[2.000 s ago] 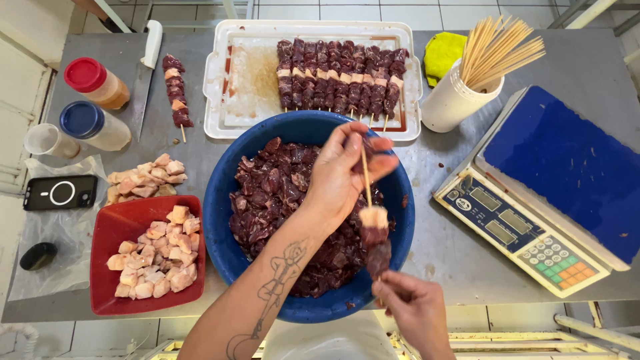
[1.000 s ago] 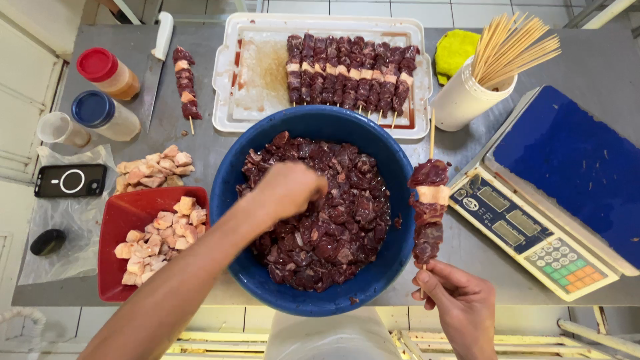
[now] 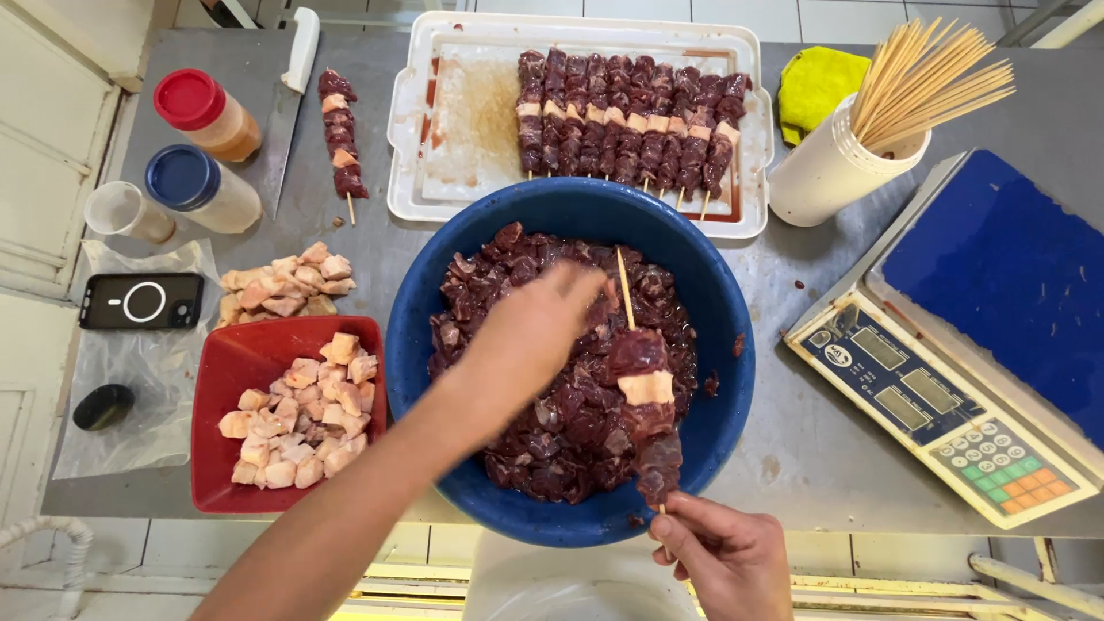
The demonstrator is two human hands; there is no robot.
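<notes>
A wooden skewer (image 3: 626,289) threaded with dark meat and one pale fat piece (image 3: 647,388) tilts over the right part of a blue basin (image 3: 743,345). Its lower end is pinched by my right hand (image 3: 720,548) at the basin's near rim. My left hand (image 3: 561,315), blurred, is over the dark meat chunks (image 3: 569,423) near the skewer's bare upper part; its fingertips are unclear, and whether they hold meat cannot be told. Left of the basin, a red square bowl (image 3: 203,414) holds pale fat cubes (image 3: 302,414), with more pale pieces (image 3: 285,285) on the metal table behind it.
Behind the basin, a white tray (image 3: 466,30) bears a row of skewers. One skewer (image 3: 339,134) lies beside a knife (image 3: 289,112). Jars (image 3: 203,190), a cup (image 3: 121,211) and a phone (image 3: 142,302) are left. A skewer container (image 3: 828,172), yellow cloth (image 3: 819,86) and scale (image 3: 936,388) stand right.
My right hand and the skewer, right of the basin a second ago, are now at its near right edge. My left hand, earlier at the skewer, went down to the meat and has since moved right toward the skewer.
</notes>
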